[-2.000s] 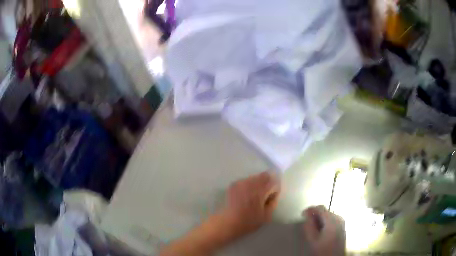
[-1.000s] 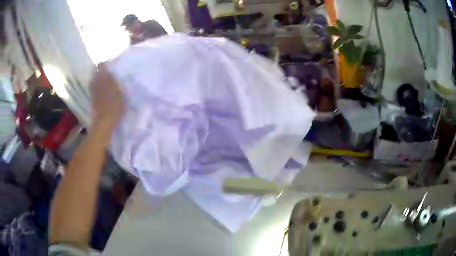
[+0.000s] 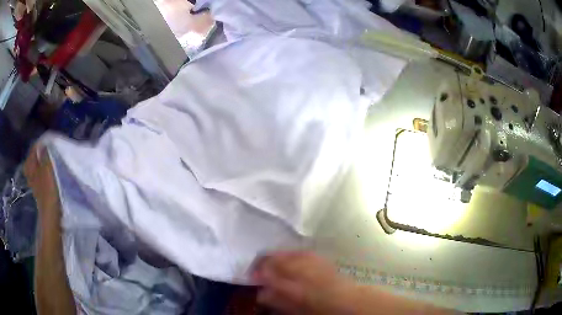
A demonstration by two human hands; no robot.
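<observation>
A large white to pale lavender garment (image 3: 246, 129) is spread over the table and hangs past its left edge. My left hand (image 3: 42, 169) is at the far left, closed on a corner of the cloth and holding it up. My right hand (image 3: 296, 280), slightly blurred, grips the near edge of the same garment at the table's front. The cream sewing machine head (image 3: 468, 123) with a green panel (image 3: 536, 181) stands at the right. Its needle area (image 3: 453, 184) is in bright glare, and no cloth lies under it.
The pale table (image 3: 357, 246) has a printed ruler (image 3: 431, 284) along its front edge. A dark outline with brassy corners surrounds the needle area. Crumpled white cloth (image 3: 132, 280) hangs below my left arm. A yellow bar (image 3: 425, 46) lies behind the machine. Red and blue items are at the far left.
The garment has come down from its raised bunch and is spread across the table. My left hand has moved left and down. My right hand has come into view on the near edge.
</observation>
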